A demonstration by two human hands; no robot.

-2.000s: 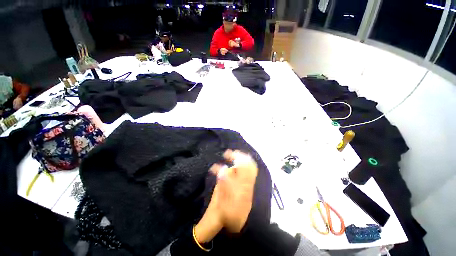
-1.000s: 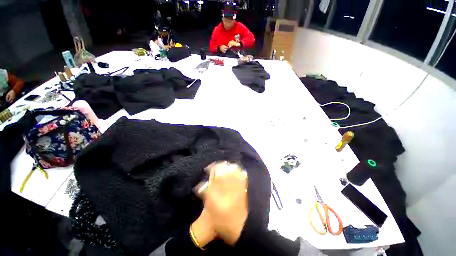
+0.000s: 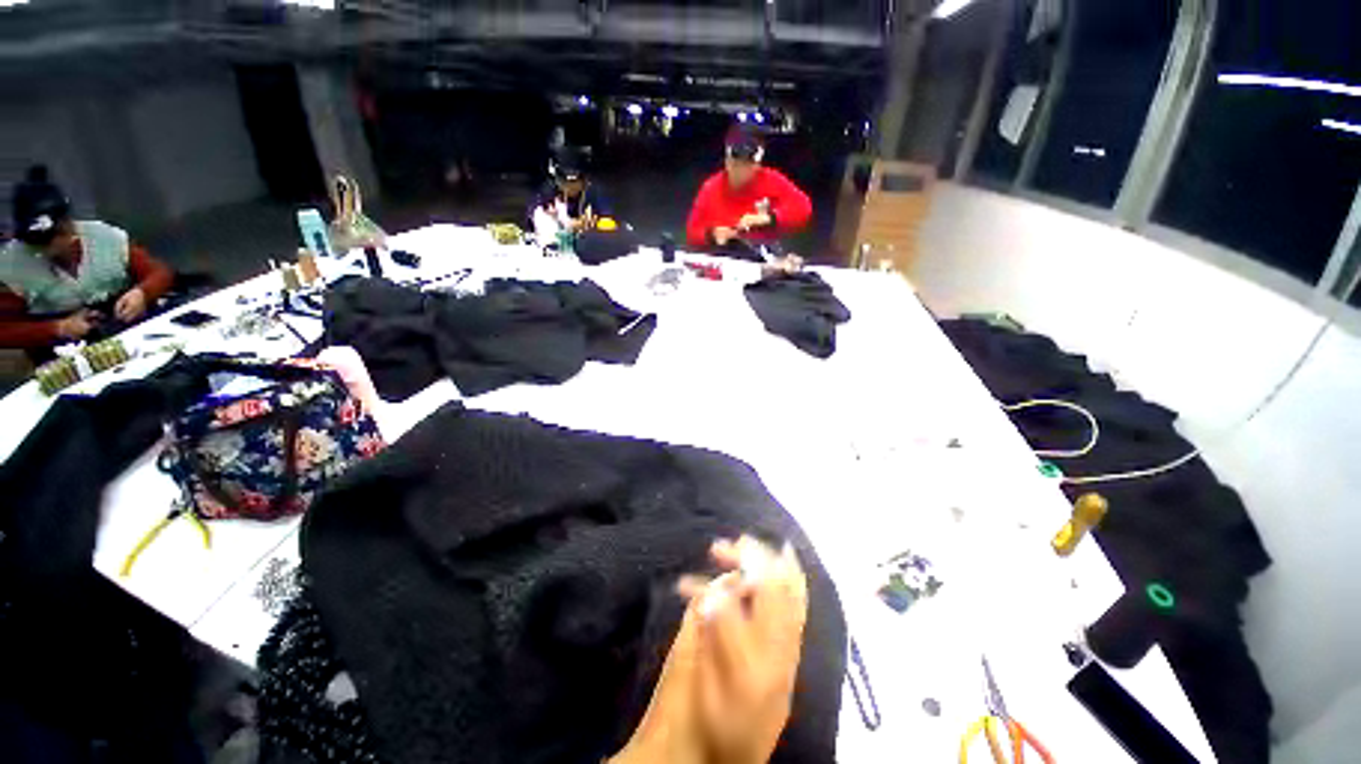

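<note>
A large nubbly black garment [image 3: 508,523] is bunched over the near table edge in front of me. My left hand [image 3: 679,694] comes in from the bottom and lies on its right part, fingers closed at the cloth. My right hand [image 3: 769,634] is close against it, fingers bent and raised a little. The two hands overlap and are blurred, so their outlines are hard to part. Whether the right fingers hold a needle or anything small cannot be seen.
Right: orange-handled scissors [image 3: 1003,731], black phone [image 3: 1134,716], thin dark tool [image 3: 863,684], small patterned packet [image 3: 905,581], amber-handled tool [image 3: 1079,524]. Left: floral bag [image 3: 276,448], yellow-handled tool [image 3: 167,537]. Other black garments [image 3: 508,332] lie beyond. Several people sit around the white table [image 3: 717,396].
The view has tilted up and shifted, so the table things sit lower and further right. The hands stay over the garment's right part; the fingers now point more upward.
</note>
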